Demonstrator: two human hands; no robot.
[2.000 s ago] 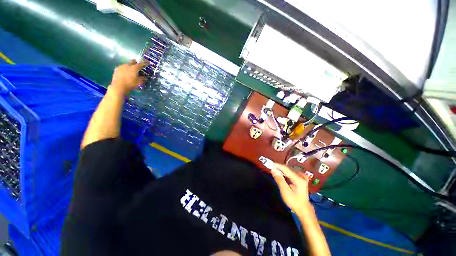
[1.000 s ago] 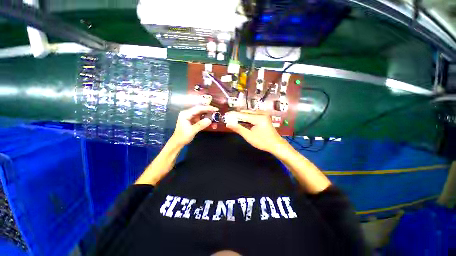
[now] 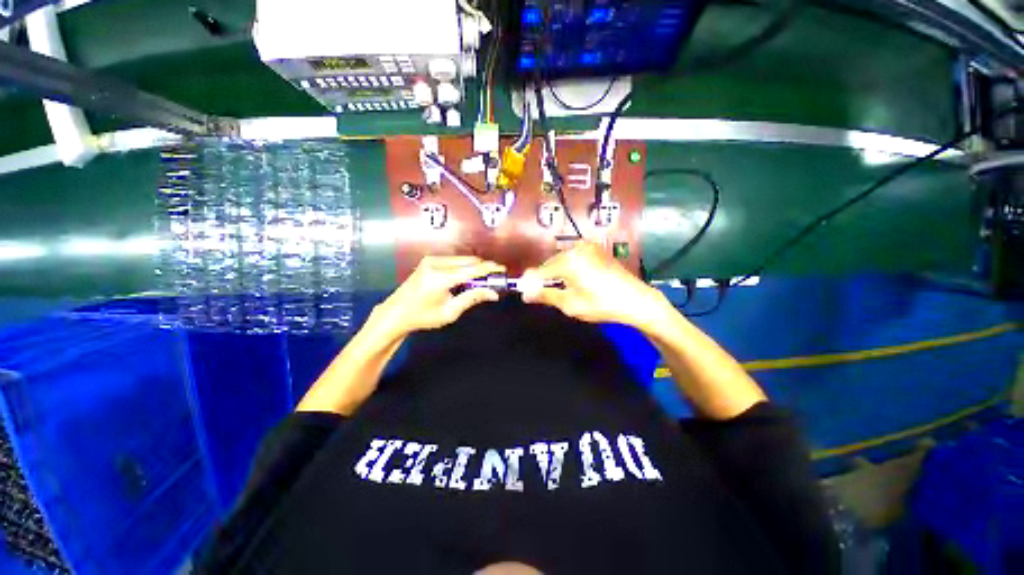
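Observation:
My left hand [image 3: 436, 294] and my right hand [image 3: 590, 285] meet at the front edge of the reddish-brown test fixture board [image 3: 463, 240]. Between their fingertips is a small dark and silvery component [image 3: 497, 284], mostly covered by the fingers. Its left part is in my left fingertips. My right fingertips pinch a small whitish piece [image 3: 531, 285] against its right side; its exact form cannot be told. A yellow connector [image 3: 513, 166] and thin wires sit at the board's top centre, with several pale round fittings in a row below.
A clear blister tray [image 3: 256, 236] lies left of the board on the green bench [image 3: 786, 230]. A white meter [image 3: 357, 51] and a dark, blue-lit screen [image 3: 601, 36] stand behind. A black cable [image 3: 715, 213] loops at the right. Blue crates [image 3: 107, 416] stand at the lower left.
My left hand has come from the tray to the board's front edge, meeting my right hand. Since one second ago both hands have moved slightly toward my body with the component. The view has turned and levelled.

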